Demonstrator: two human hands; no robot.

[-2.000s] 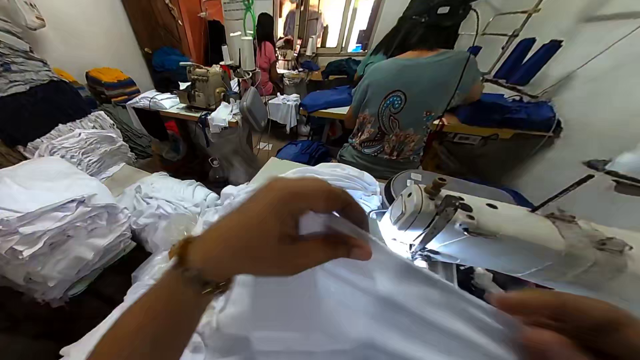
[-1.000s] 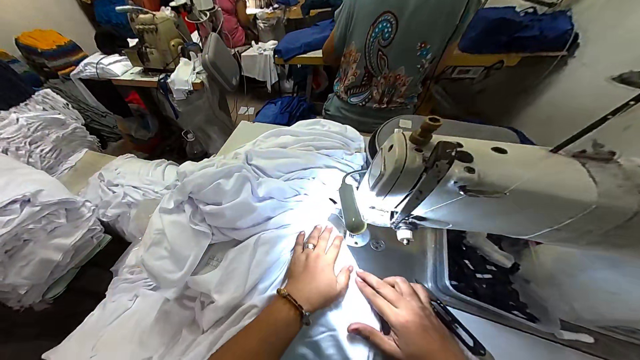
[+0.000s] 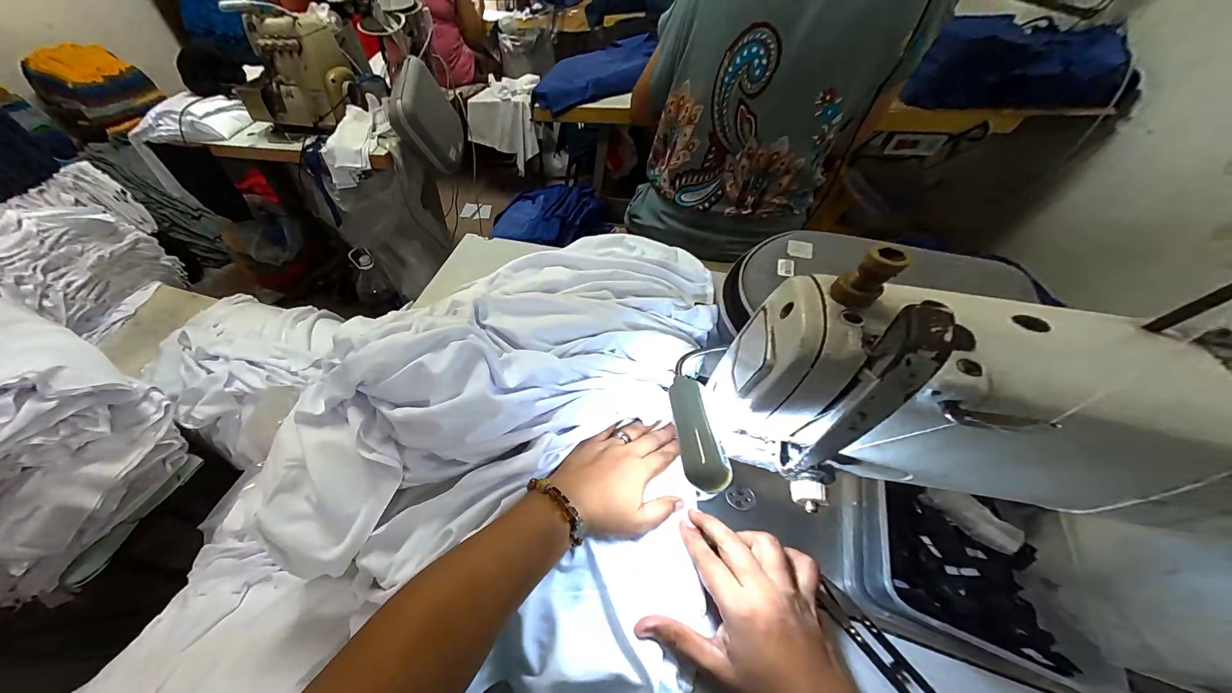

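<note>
White fabric (image 3: pixel 462 385) lies bunched across the sewing machine bed, with its right edge near the needle area of an industrial sewing machine (image 3: pixel 962 385). My left hand (image 3: pixel 616 481), with a ring and a beaded bracelet, rests flat on the cloth, left of the lamp-lit needle area. My right hand (image 3: pixel 756 597) is spread over the fabric's right edge, its index fingertip close to my left thumb. A small dark oval lamp or guard (image 3: pixel 700 438) hangs by the machine head. The needle and presser foot are mostly hidden behind it.
Stacks of white cloth (image 3: pixel 77 433) stand at the left. On the right, a plastic tray (image 3: pixel 866 549) holds black pieces with small white labels, beside a dark slotted metal tool (image 3: pixel 871 635). Ahead, a person (image 3: pixel 770 115) in a patterned grey-green top has their back to me; another sewing machine (image 3: pixel 298 72) stands beyond.
Two seconds ago both hands held the white fabric raised; by one second ago they lay on it at the machine. Since then they have barely moved. The view has tilted down.
</note>
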